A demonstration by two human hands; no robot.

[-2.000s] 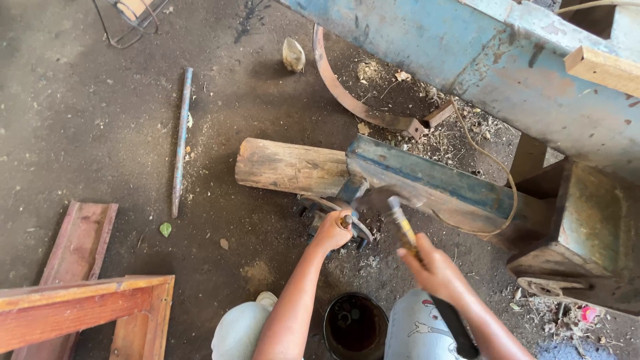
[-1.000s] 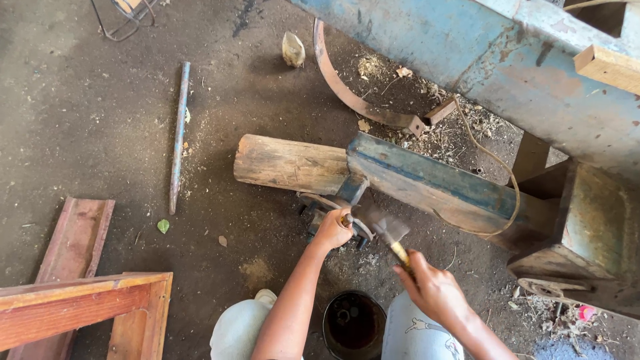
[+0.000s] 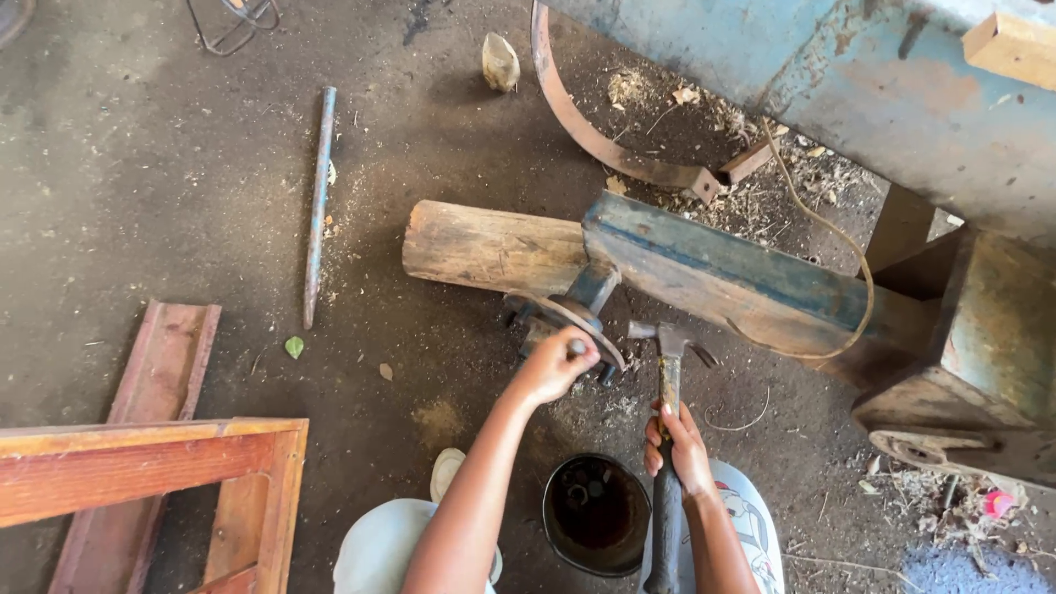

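Observation:
My left hand is closed around a short metal rod, its round end showing above the fist, at a round metal hub flange with studs. The hub sits on the end of a blue metal beam, beside a wooden log on the ground. My right hand grips a claw hammer by its dark handle, head pointing away from me, a little to the right of the hub. Between my knees stands a round container with dark contents and what look like nuts.
A curved rusty metal strip and a stone-like lump lie beyond the log. To the left are a pointed metal bar, a red metal channel and a wooden frame. A large blue metal body spans the upper right.
The hammer was blurred and close to the left hand one second ago; now it is held upright in view, lower and farther right. My left hand keeps its place on the rod.

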